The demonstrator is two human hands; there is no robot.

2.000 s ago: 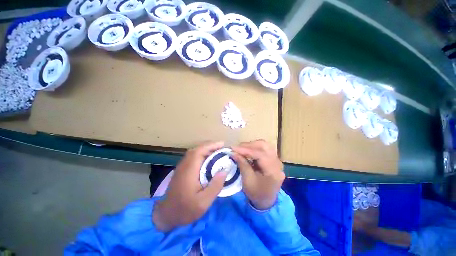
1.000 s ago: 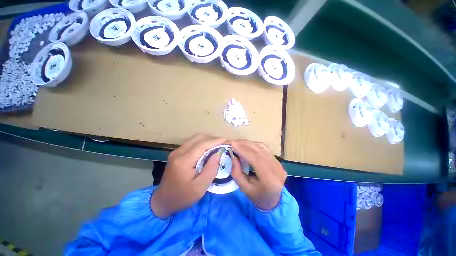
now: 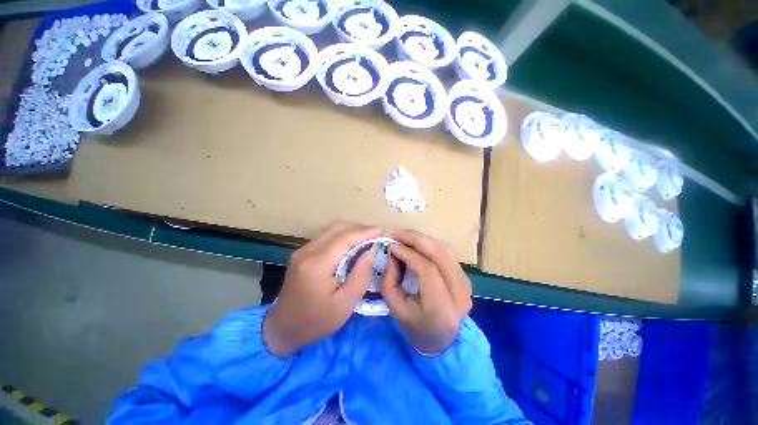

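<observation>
A round white housing (image 3: 371, 306) with a dark ring is held between both hands just off the near edge of the left cardboard. My left hand (image 3: 320, 286) grips its left side, with the thumb inside the cup. My right hand (image 3: 425, 290) holds the right side, with thumb and fingers bent over the inside near the upper rim. The fingers hide much of the housing. Whether a small clip is between the fingertips cannot be told. A loose pile of small white clips (image 3: 404, 191) lies on the left cardboard (image 3: 249, 166) beyond the hands.
Rows of white housings (image 3: 353, 75) stand along the back of the left cardboard. A dark tray with blue edge (image 3: 62, 168) holds tiny white pieces at far left. More housings (image 3: 612, 197) stand on the right cardboard (image 3: 573, 249). A blue crate (image 3: 540, 365) with white parts is below the bench.
Since two seconds ago, both hands have closed further over the housing and the right fingers now cover more of its inside. The person's arm at the crate has gone. The view has shifted slightly.
</observation>
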